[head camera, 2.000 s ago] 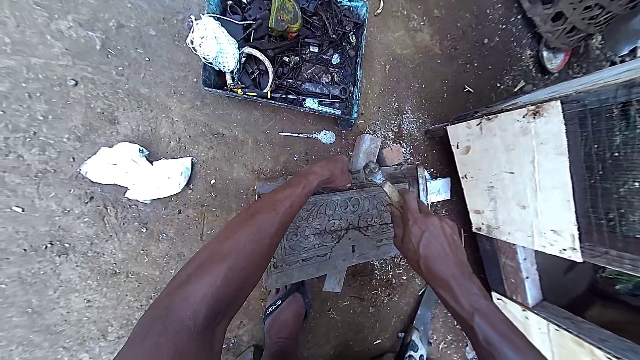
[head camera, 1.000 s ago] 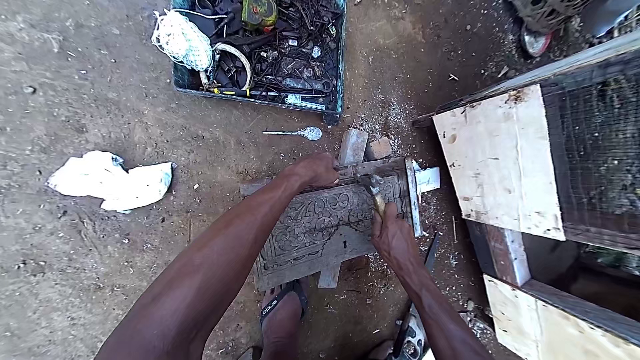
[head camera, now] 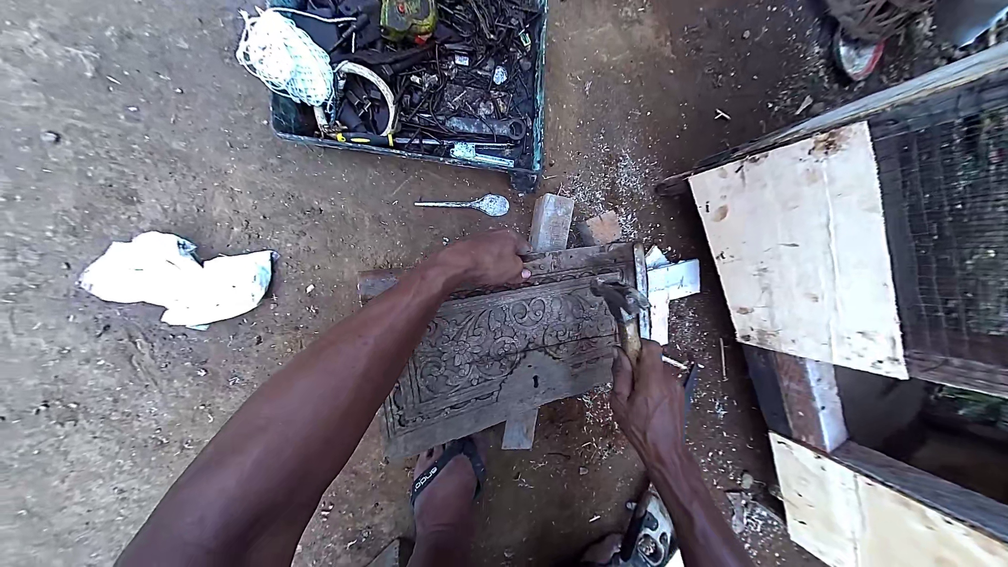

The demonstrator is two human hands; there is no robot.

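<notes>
A carved wooden panel with scrollwork and a keyhole lies tilted over wooden blocks on the ground. At its upper edge, my left hand is closed on the rail of the panel, fingers curled over it. My right hand grips the wooden handle of a claw hammer, whose head is over the panel's right end, near the upright end strip. Whether the hammer head touches the wood I cannot tell. Pale flat pieces stick out beyond that end.
A crate of tools and scraps stands above the panel, with a spoon-like metal tool below it. White cloth or plastic lies left. A mesh-and-board wooden frame is at right. My sandaled foot is just below the panel.
The hammer, in my right hand, has moved toward the panel's right end. My left hand stays at the upper edge. The view has shifted somewhat.
</notes>
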